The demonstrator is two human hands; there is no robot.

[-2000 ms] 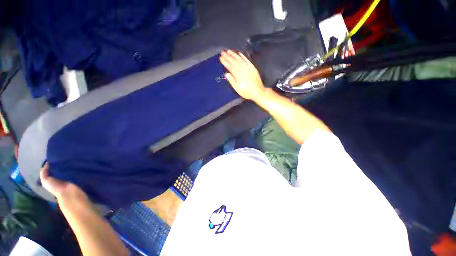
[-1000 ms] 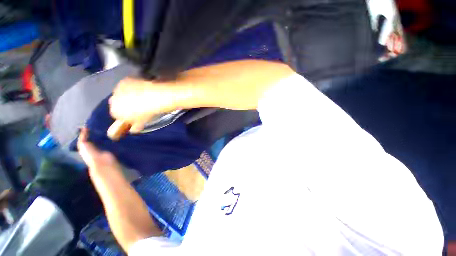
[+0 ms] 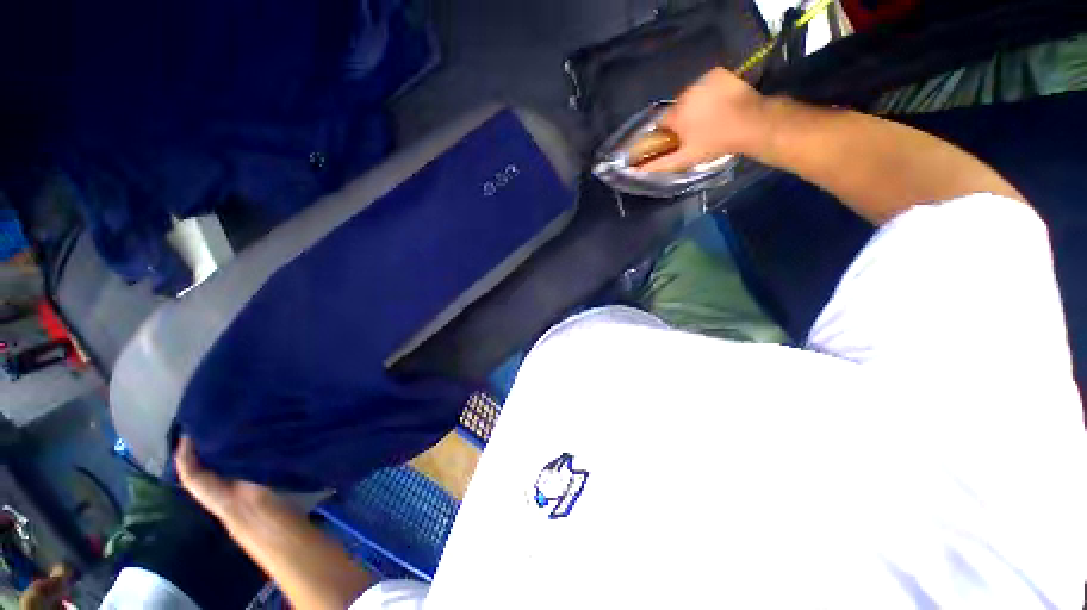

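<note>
A navy garment piece [image 3: 358,268] lies along the grey padded board [image 3: 149,375], with small pale buttons near its right end. Its lower left part hangs over the board's near edge. My left hand [image 3: 221,486] holds its left edge, fingertips partly hidden by the cloth. My right hand [image 3: 715,117] is closed round the orange-brown handle of the silver iron [image 3: 668,181], just right of the board's right end, its tip pointing left. I cannot tell if the iron touches the surface under it.
Other dark navy clothes [image 3: 227,83] lie behind the board. A dark pad [image 3: 650,72] lies behind the iron. A yellow hose [image 3: 763,54] runs to the upper right. Blue crates [image 3: 399,512] with a tan piece stand below. A person's white sleeve [image 3: 143,590] shows at lower left.
My right hand, with the iron, has moved from over the garment's left part to right of the board. My left hand stays at the garment's left edge.
</note>
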